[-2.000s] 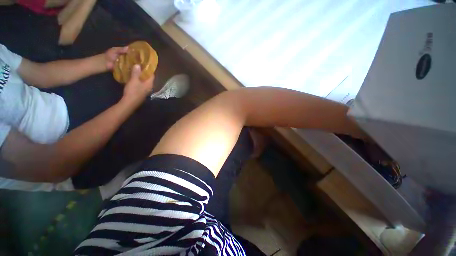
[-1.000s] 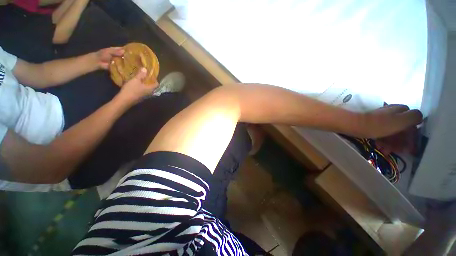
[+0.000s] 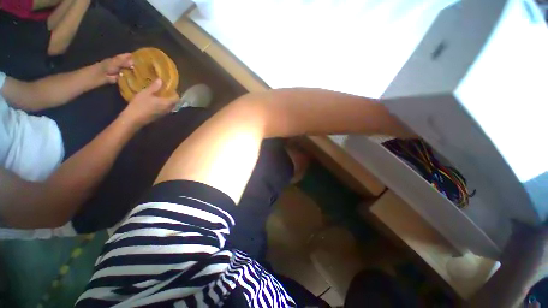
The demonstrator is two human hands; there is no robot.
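Note:
A white box lid [image 3: 420, 66] stands tilted over the open white box base [image 3: 414, 186] at the right. A cable bundle [image 3: 435, 171] of black, red and yellow wires lies coiled in the base. My left arm reaches across the bench to the lid's near left corner; the lid hides my left hand. My right hand [image 3: 527, 237] is dark and blurred at the right edge, by the lower right end of the lid and base. Its fingers cannot be made out.
The bench is covered with a white sheet [image 3: 300, 42] and has a light brown edge [image 3: 222, 57]. At the left, a seated person's hands hold a yellow-brown tape roll [image 3: 147, 75]. Another person's arm shows at the top left. Brown cartons [image 3: 414, 231] are below the bench edge.
The lid has come back left and tilted over the base, showing its bright face. My left hand, seen above the base one second ago, is now hidden. The view has shifted slightly.

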